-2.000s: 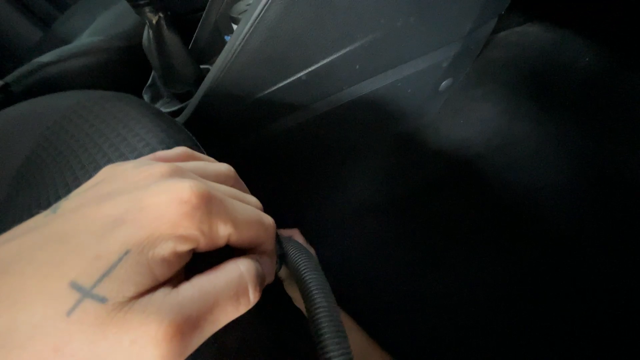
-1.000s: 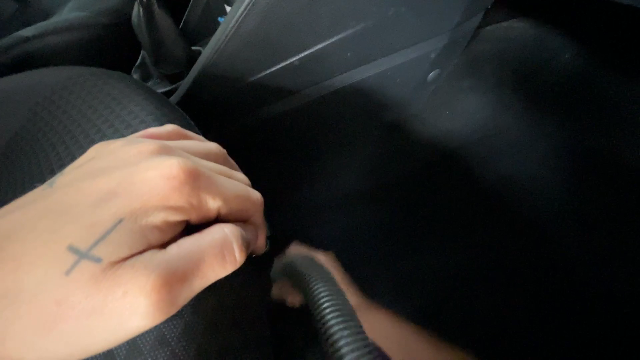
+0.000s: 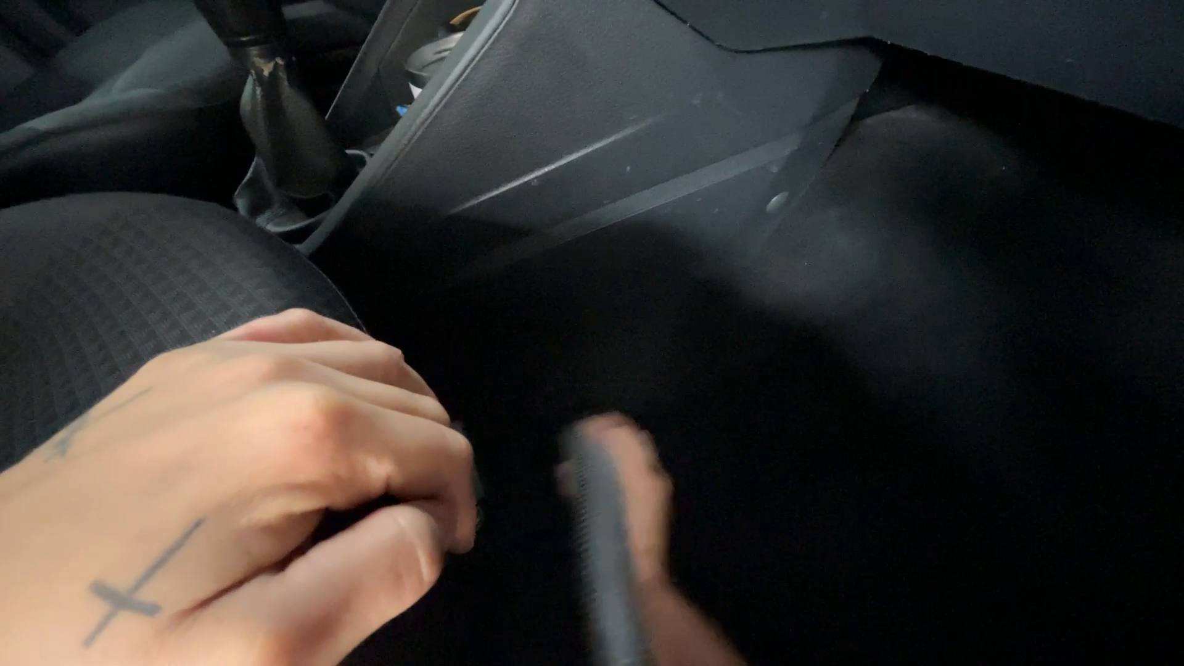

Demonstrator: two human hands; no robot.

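My left hand point(image 3: 305, 472), with its fingers curled, rests at the front edge of a black textured car seat point(image 3: 176, 268). Something dark shows at its fingertips, too hidden to name. Lower in the footwell, my right hand point(image 3: 638, 490) is blurred and closed around the end of a ribbed black vacuum hose point(image 3: 601, 555), which runs down out of the bottom of the view. Whatever is fitted at the far end of the hose is lost in the dark. A gap separates the two hands.
Beyond the hands stands the grey plastic side panel of the centre console point(image 3: 592, 120), with a round fastener point(image 3: 777, 201). A gear lever with a worn boot point(image 3: 287, 129) rises at the upper left. Dark footwell carpet point(image 3: 860, 250) spreads to the right, under the dashboard's lower edge point(image 3: 1017, 55).
My right hand and the hose have moved away from my left hand, beside which they were two seconds ago. My left hand keeps its curled pose at the seat.
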